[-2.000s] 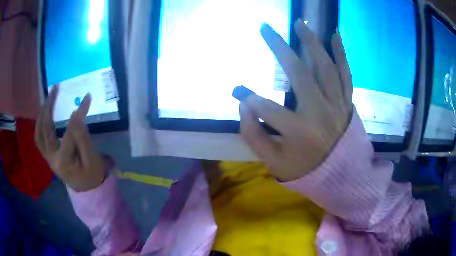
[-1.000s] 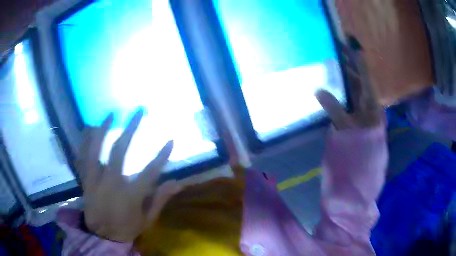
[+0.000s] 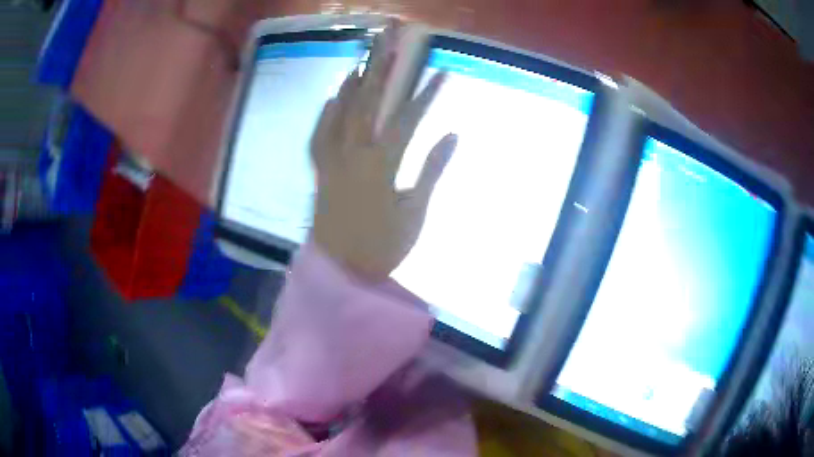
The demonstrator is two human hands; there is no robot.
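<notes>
Tablets lie side by side with lit screens on pale sleeves. My left hand point(image 3: 361, 183) is above the gap between the leftmost tablet point(image 3: 275, 134) and the second tablet point(image 3: 500, 196), covering part of both. Its fingers and thumb are spread and it holds nothing; whether a fingertip touches a screen cannot be told. The second tablet's screen is mostly white, with a blue top strip and a small label near its lower right corner. A third tablet point(image 3: 683, 268) shows white and blue. A fourth tablet point(image 3: 789, 335) is cut off at the right edge. My right hand is out of the picture.
The reddish-orange bench point(image 3: 156, 80) shows behind and left of the tablets. A red bin point(image 3: 147, 228) and blue bins point(image 3: 78, 156) stand beside its left end. A yellow line point(image 3: 241, 314) runs on the grey floor. A dark, blurred shape point(image 3: 790, 419) is at the lower right.
The view has swung to the bench's left end, where the bins now show. My left hand is farther forward, above the two leftmost tablets. My right hand has left the picture.
</notes>
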